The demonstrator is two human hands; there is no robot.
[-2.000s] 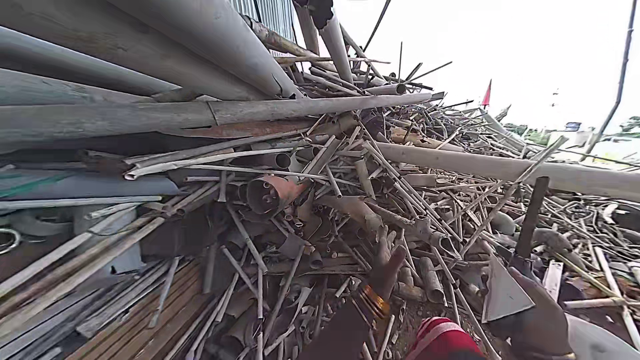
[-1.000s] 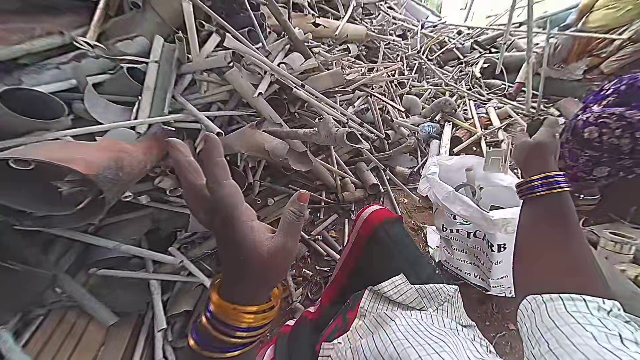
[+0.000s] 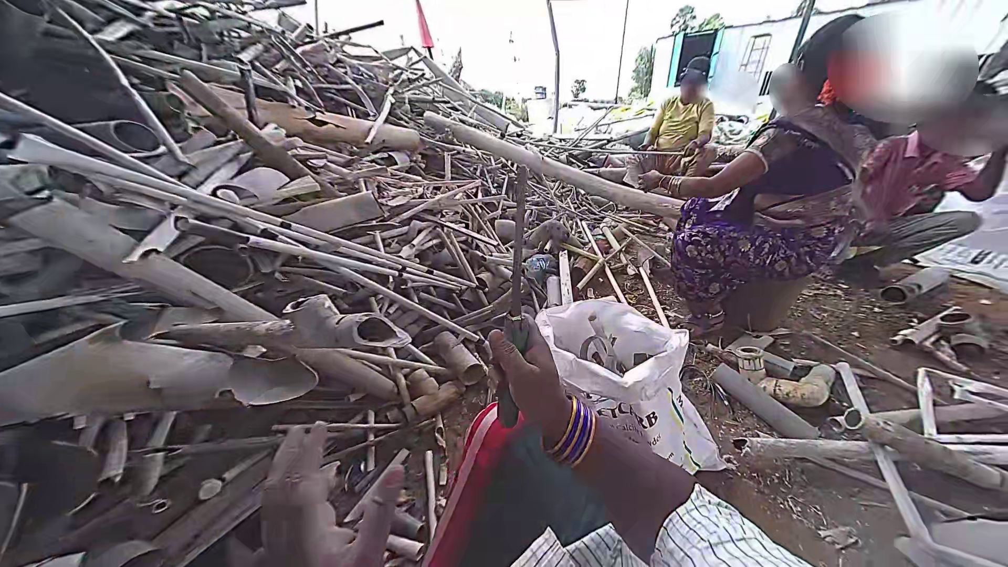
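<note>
My right hand [image 3: 529,370], with purple and gold bangles at its wrist, grips the dark handle of a long-bladed tool [image 3: 517,244], its dark, narrow blade pointing up. Low in the view, my left hand [image 3: 319,504] is blurred, with fingers spread and nothing seen in it; it is over the scrap pieces. Just beyond and to the right of my right hand stands a white woven sack [image 3: 622,386] with printing, its mouth wide and a few pipe pieces inside. A torn, wide plastic pipe piece [image 3: 150,374] lies at the left, near a grey pipe fitting [image 3: 339,323].
A high heap of scrap pipes [image 3: 331,165] fills the left and middle. A long thick pipe [image 3: 551,169] slopes across it. Several people sit at the right, one in a purple patterned garment [image 3: 756,244]. Pipe fittings [image 3: 803,387] and a pipe frame [image 3: 890,465] lie on bare soil.
The view has swung right since one second ago. My right hand, seen beyond the sack then with no tool visible, is now nearer, holding the bladed tool upright. My left hand sits lower.
</note>
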